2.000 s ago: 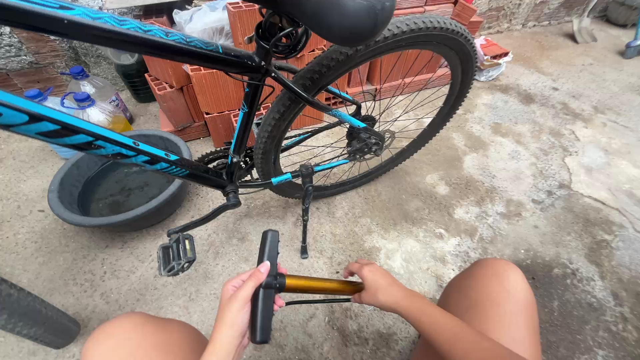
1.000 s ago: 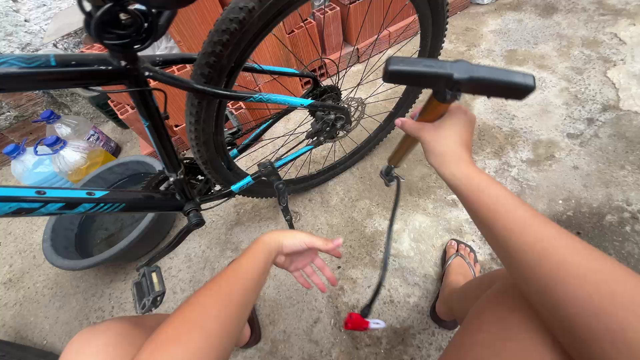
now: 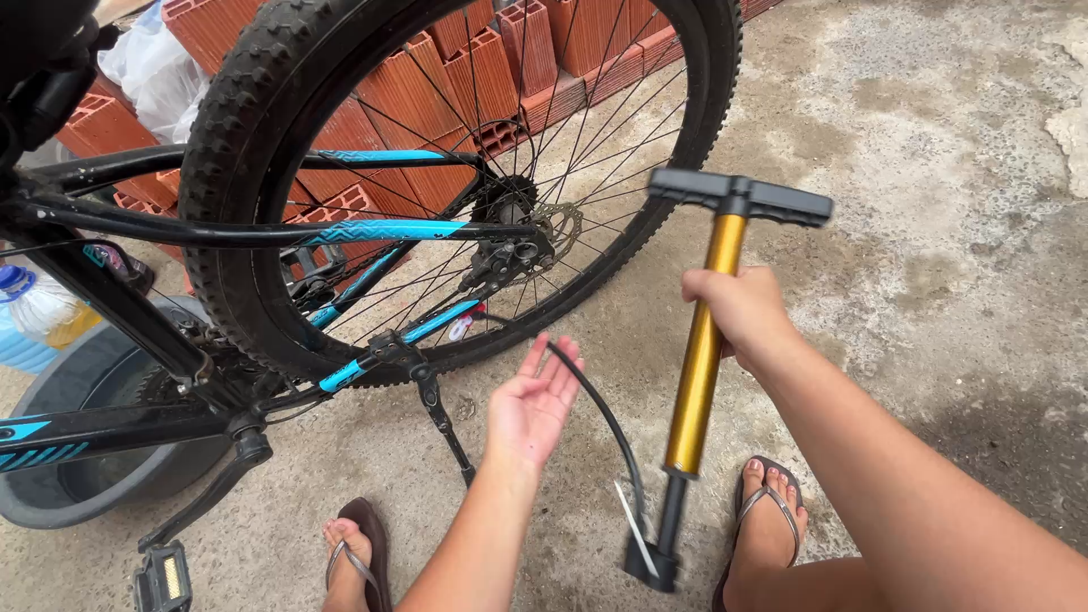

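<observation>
My right hand [image 3: 744,310] grips the gold barrel of a bicycle hand pump [image 3: 701,374], its black T-handle [image 3: 739,197] uppermost and its black base [image 3: 651,564] low. From the base a black hose [image 3: 614,416] curves up past my left hand [image 3: 535,404], which is palm up with its fingers extended; whether they press on the hose I cannot tell. The hose's red end fitting [image 3: 467,321] is by the lower rim of the bicycle's rear wheel [image 3: 255,204], partly hidden by the frame. The black and blue bicycle [image 3: 408,229] leans on its kickstand [image 3: 442,416].
Hollow red bricks [image 3: 408,93] are stacked behind the wheel, beside a white plastic bag [image 3: 157,72]. A grey basin [image 3: 51,510] of water and plastic bottles [image 3: 42,306] stand at left. A pedal [image 3: 163,578] juts out low, and my sandalled feet are on the concrete floor.
The pump, first held across in both hands, is now upright in my right hand alone. The hose's red end has gone from hanging low to beside the rear wheel. The view has shifted toward the wheel.
</observation>
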